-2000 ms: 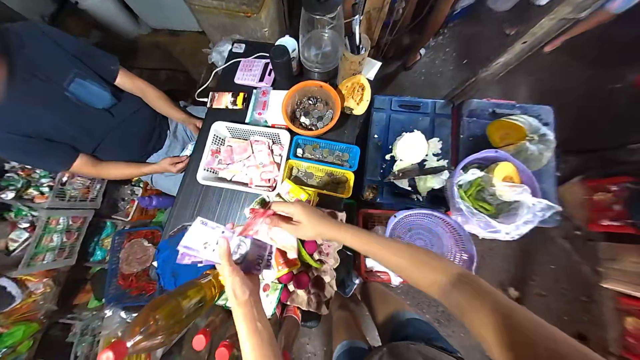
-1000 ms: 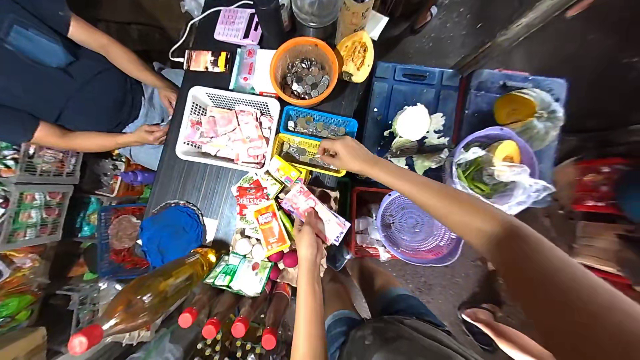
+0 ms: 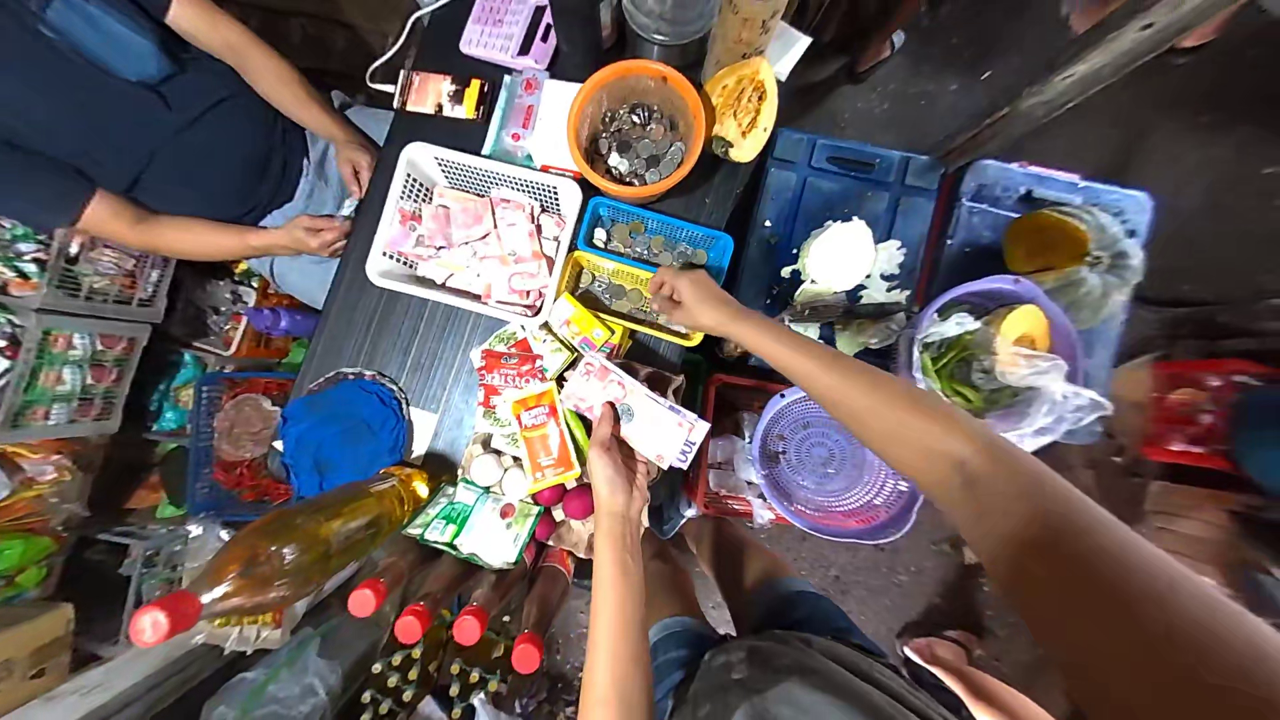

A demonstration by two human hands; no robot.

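Observation:
My left hand [image 3: 615, 465] holds banknotes [image 3: 640, 412] with a coin lying on them, above seasoning sachets [image 3: 545, 435] at the table's near edge. My right hand [image 3: 688, 300] is at the right side of the yellow basket [image 3: 576, 268] of coins, its fingers bent together; whether a coin is between them is hidden. Behind it stands a blue basket [image 3: 722, 245] of coins. Left of these, a white plastic basket [image 3: 395, 215] holds many banknotes. An orange bowl [image 3: 582, 110] with coins stands farther back, beside a cut squash half [image 3: 742, 108].
A person in a dark shirt [image 3: 190, 130] sits at the left. An oil bottle [image 3: 300, 545] and several red-capped bottles [image 3: 470, 625] stand near the front left. Blue crates [image 3: 850, 170] bearing cut vegetables and a purple colander [image 3: 835, 465] are at the right.
My right hand has moved from near my left hand to the yellow coin basket. A red item near my right hand two seconds ago is no longer there. My left hand still holds the banknotes.

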